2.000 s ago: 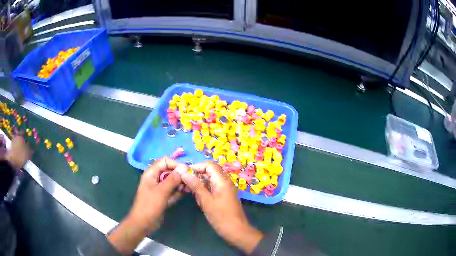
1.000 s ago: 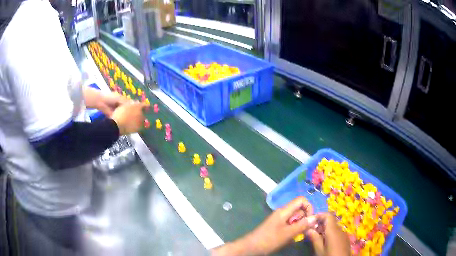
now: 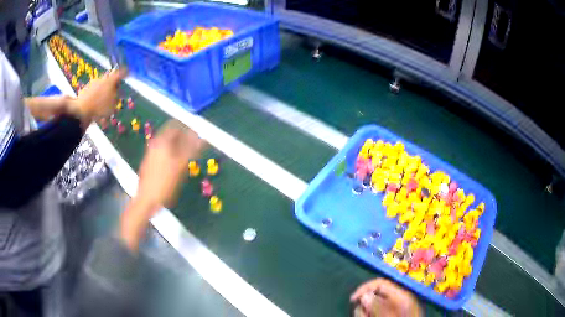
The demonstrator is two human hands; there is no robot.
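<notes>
A light blue shallow tray [image 3: 344,207] lies at centre right, heaped on its right side with yellow and pink toy figures [image 3: 427,217]. Small silvery round parts lie on its bared floor. My left hand [image 3: 167,158] is blurred, over the row of figures on the belt left of the tray; its fingertips and any content are unclear. A few yellow and pink figures [image 3: 206,187] stand just right of it. My right hand [image 3: 387,300] is at the bottom edge below the tray, partly cut off, fingers curled; what it holds is unclear.
A deep blue crate [image 3: 204,86] with a green label holds figures at the upper left. A neighbouring worker's hand [image 3: 96,96] is over the belt. A container of silvery parts [image 3: 80,167] is below that arm. A round silvery piece [image 3: 249,234] lies on the belt.
My hands were together at the tray's near edge and are now apart. The left has moved far left over the belt; the right is low by the tray. The view has swung left.
</notes>
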